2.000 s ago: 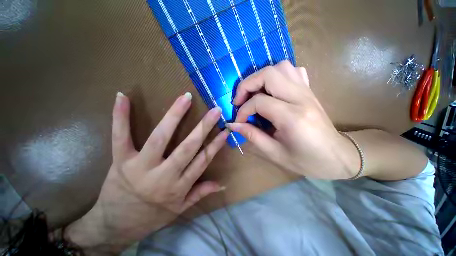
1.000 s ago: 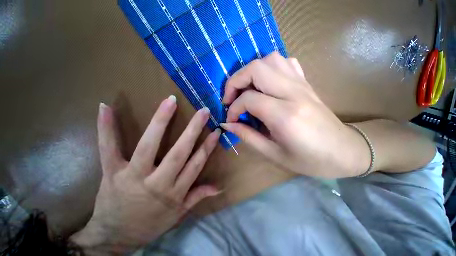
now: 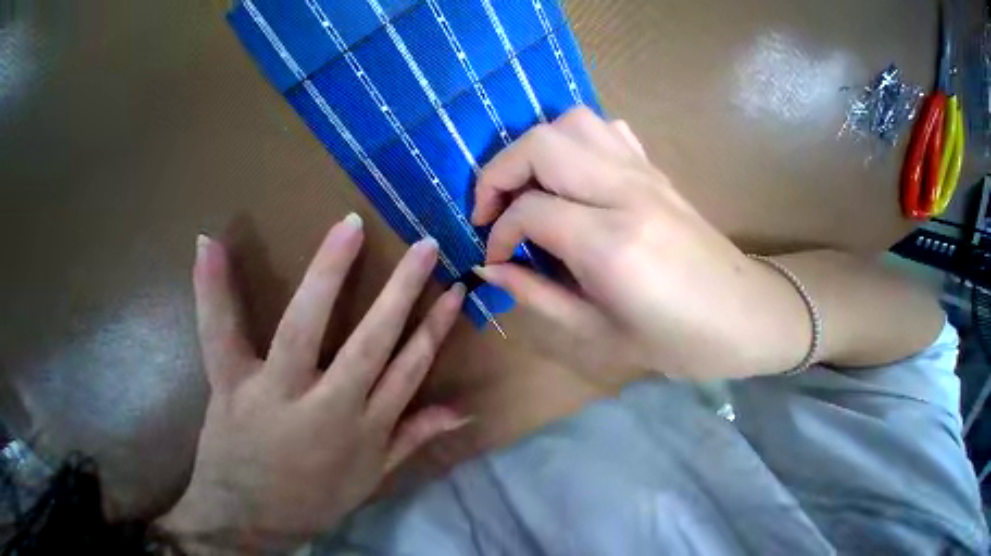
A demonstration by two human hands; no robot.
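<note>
A bright blue solar cell string (image 3: 402,98) with broken white lines lies back side up on the brown bench top, slanting from the top edge down to the middle. A tabbing ribbon (image 3: 494,320) sticks out past its near corner. My right hand (image 3: 641,250) is over the near end, thumb and index finger pinched at the edge; its fingertips hide what is between them. My left hand (image 3: 315,380) is spread flat with fingers apart, two fingertips touching the string's left edge near the corner. It holds nothing.
Scissors (image 3: 931,158) with red and yellow handles lie at the right. A heap of short ribbon pieces (image 3: 882,106) is beside them. A black slotted object (image 3: 945,252) is at the right edge. Dark hair-like strands show at the lower left. My grey clothing fills the bottom.
The string and both hands sit further left in the picture, and the scissors sit higher, as the view shifted. The hands keep nearly the same pose at the string's near corner.
</note>
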